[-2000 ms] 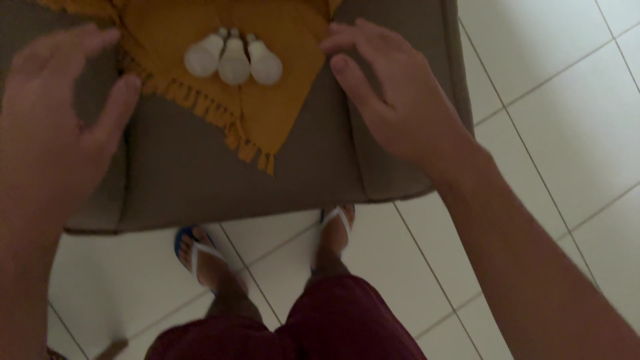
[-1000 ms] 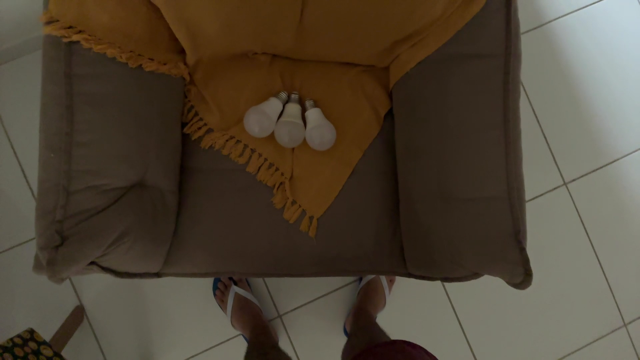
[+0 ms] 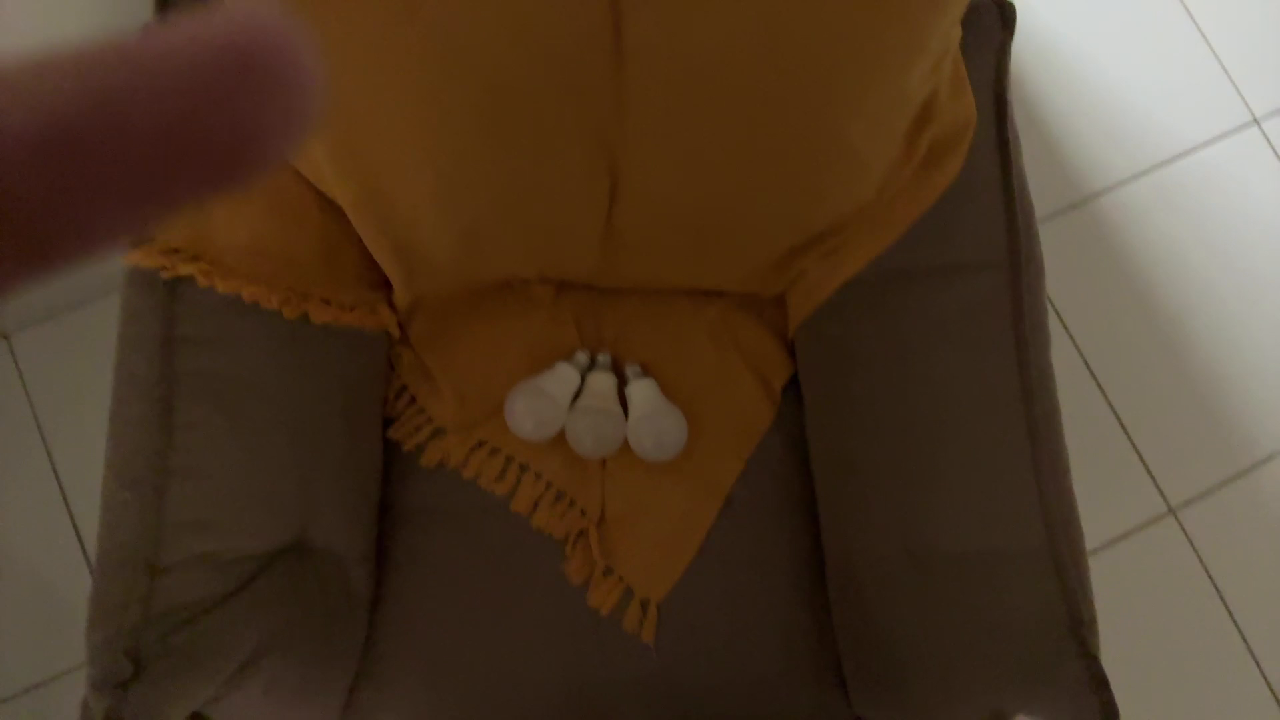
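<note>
Three white light bulbs [image 3: 597, 415] lie side by side on a mustard fringed throw blanket [image 3: 700, 400], their bases close together and pointing toward the chair's back. The blanket drapes down onto the seat of a brown upholstered armchair [image 3: 600, 660]. At the upper left, very near the camera and blurred, part of my left hand [image 3: 160, 130] shows, probably a finger; whether it holds anything cannot be told. It does not touch the bulbs. My right hand is out of view.
Padded armrests, left [image 3: 250, 470] and right [image 3: 930, 480], flank the seat. White floor tiles [image 3: 1170, 300] with dark joints lie on both sides of the armchair.
Two seconds ago both hands were spread over the armchair; one second ago neither showed. Now a blurred part of a hand has come in at upper left. The bulbs still lie on the blanket.
</note>
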